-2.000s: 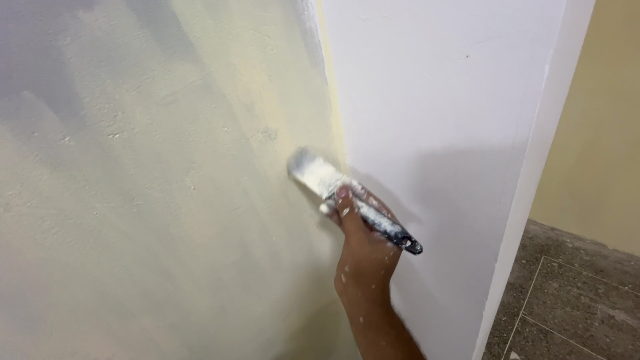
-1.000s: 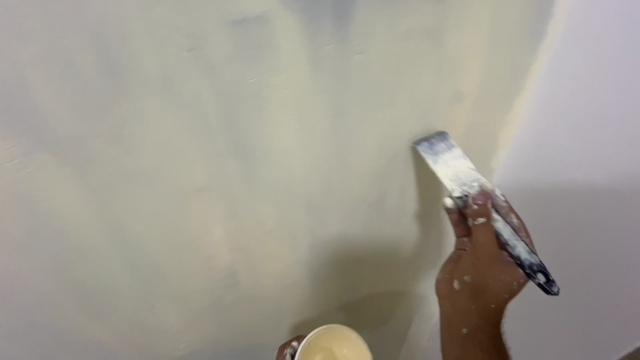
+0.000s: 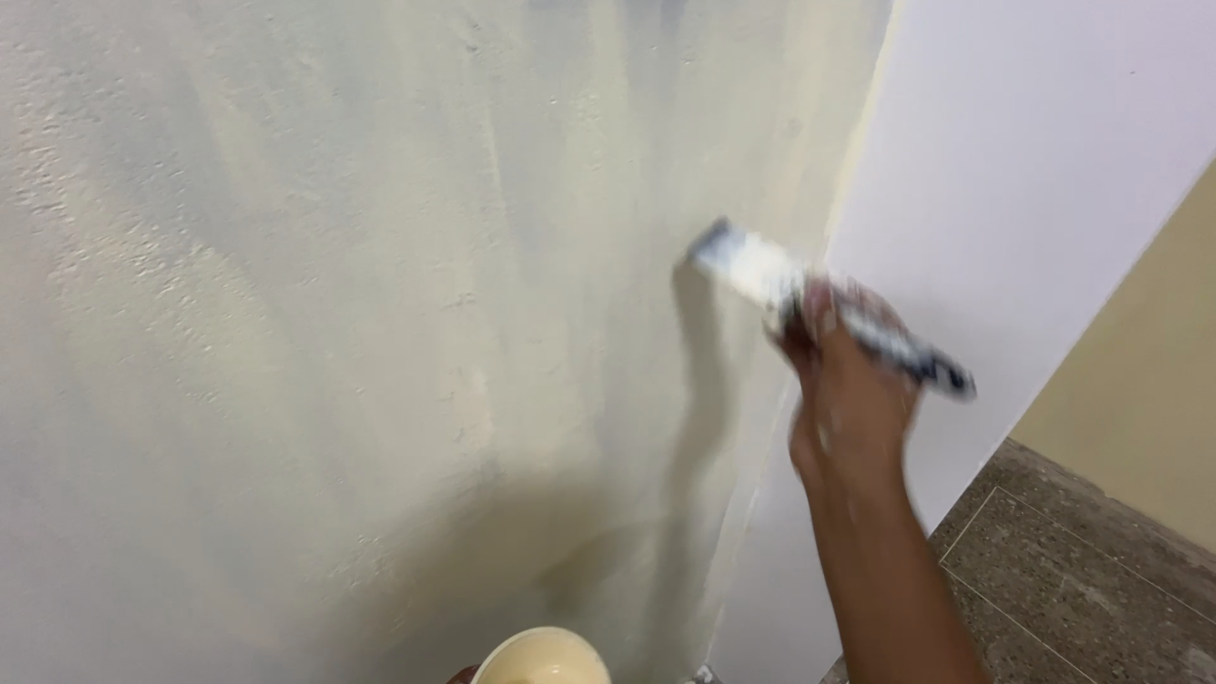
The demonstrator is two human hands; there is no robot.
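Observation:
My right hand (image 3: 850, 356) is closed around a paintbrush (image 3: 760, 269) smeared with pale paint. Its bristle end points up and left, at the streaky cream and grey wall (image 3: 427, 285); motion blur hides whether the tip touches. The dark handle sticks out to the lower right of the hand. At the bottom edge, fingers of my left hand (image 3: 464, 675) show beside a round container (image 3: 543, 657) of cream paint and hold it; most of that hand is out of view.
A smooth white wall surface (image 3: 988, 171) meets the streaky wall at a corner line right of the brush. Beyond it stand a yellowish wall (image 3: 1130, 380) and a brown speckled floor (image 3: 1073, 579) with thin pale lines. Shadows fall on the lower streaky wall.
The view has shifted over the wall. The paint container, not seen two seconds ago, shows at the bottom edge one second ago and now. The brush stays in my right hand.

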